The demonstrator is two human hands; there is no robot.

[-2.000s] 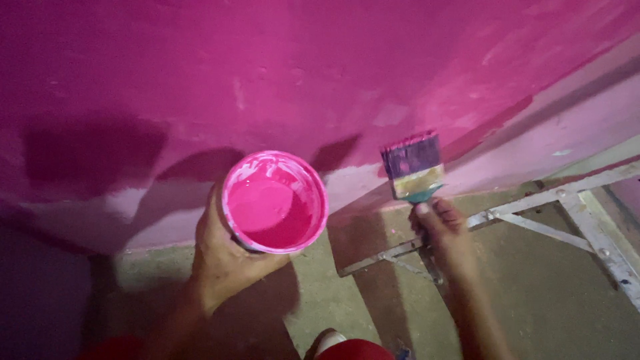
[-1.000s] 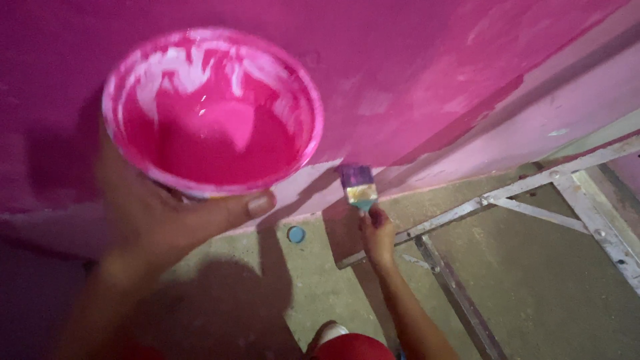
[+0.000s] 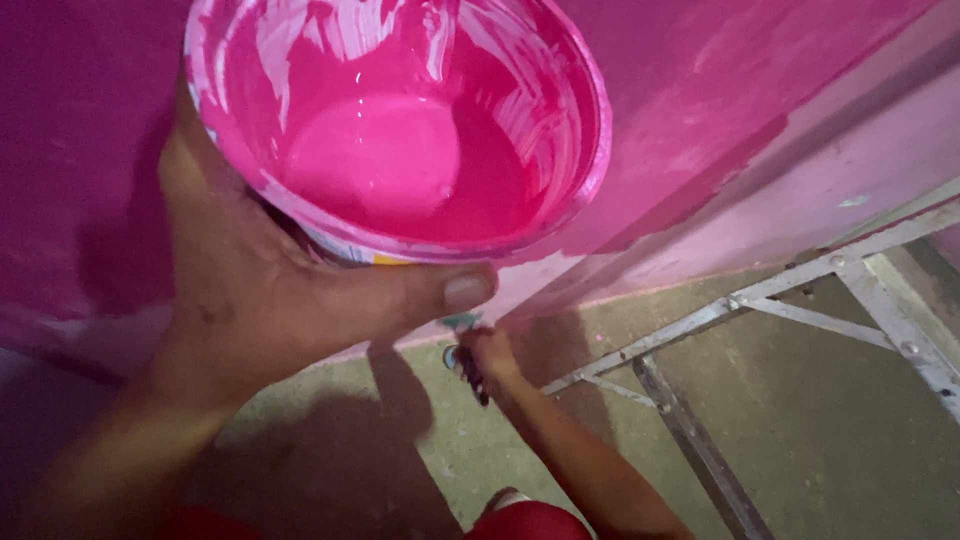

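My left hand [image 3: 300, 300] grips a round paint tub [image 3: 600, 150] from its side, the thumb along the outside below the rim. Bright pink paint [image 3: 382, 157] lies in it, and streaks coat its inner wall. Beyond and below the tub, my right hand [image 3: 491, 354] is closed around the handle of a paintbrush [image 3: 472, 371], low near the foot of the wall. A bit of the brush's green part shows; its bristles are hidden behind my left thumb and the tub. The wall [image 3: 675, 112] is deep pink above, with a paler pink band [image 3: 795, 180] along the bottom.
At the right, a paint-spotted metal ladder or trestle frame [image 3: 690, 319] stands on the concrete floor [image 3: 795, 420] close to the wall. A small round blue thing [image 3: 450, 357] lies on the floor beside my right hand. My knee in red cloth [image 3: 529, 521] shows at the bottom edge.
The tub in my left hand has come closer to the camera and fills more of the view. My right hand has moved left with the brush, whose bristles showed before and are now hidden.
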